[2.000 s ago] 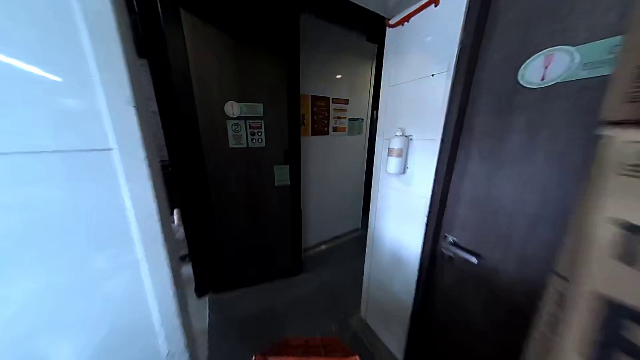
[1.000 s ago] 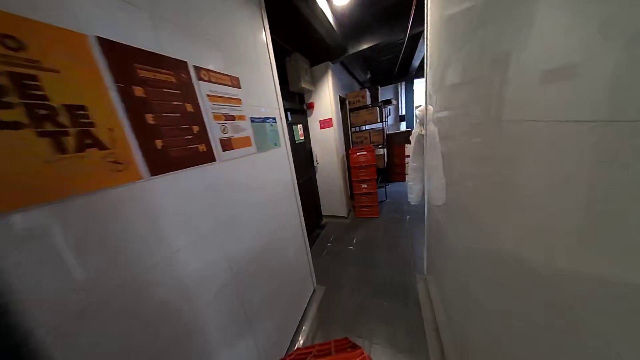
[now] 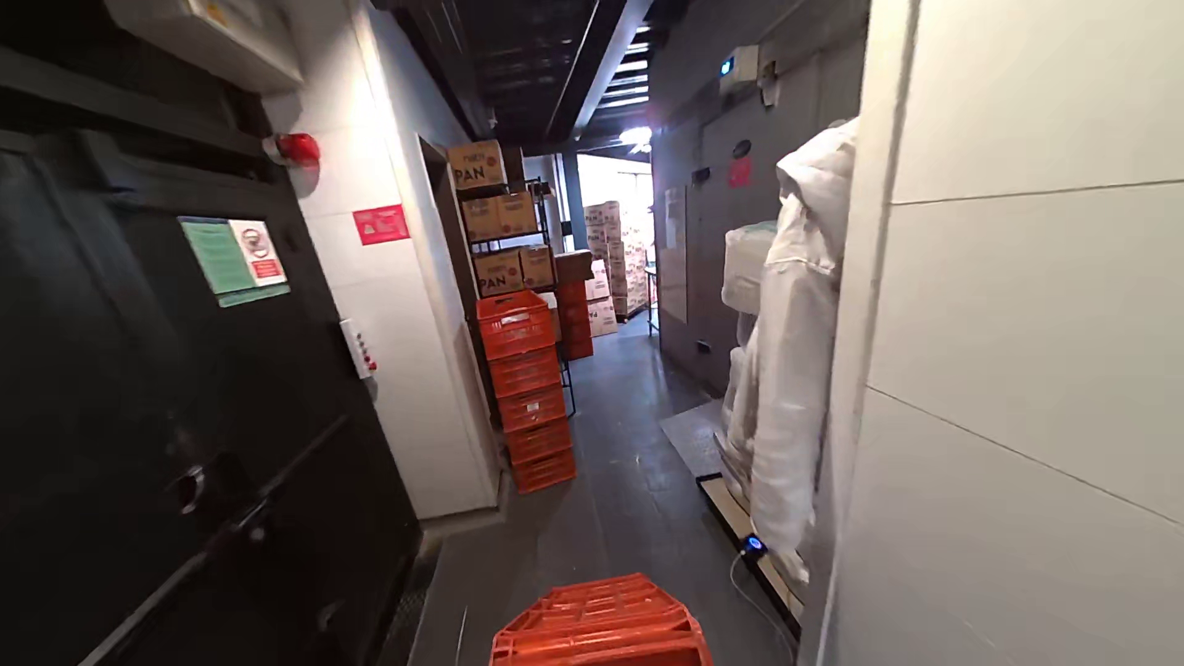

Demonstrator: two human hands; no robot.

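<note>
An orange-red plastic crate [image 3: 601, 620] shows at the bottom centre of the head view, its near part cut off by the frame's lower edge. Neither my left hand nor my right hand can be seen, so what holds or supports the crate is hidden. Ahead on the left, several similar crates [image 3: 532, 398] stand in a stack on the grey tiled floor.
A black door [image 3: 139, 370] lines the left side. Behind the crate stack, a rack holds cardboard boxes [image 3: 499, 273]. White protective garments [image 3: 795, 370] hang at right above a low platform with a cable [image 3: 763, 606]. A white tiled wall [image 3: 1027, 370] borders the right.
The view has turned and moved forward along the corridor; the posters on the left have gone out of view. The crate stack and hanging garments are nearer. More of the crate at the bottom shows.
</note>
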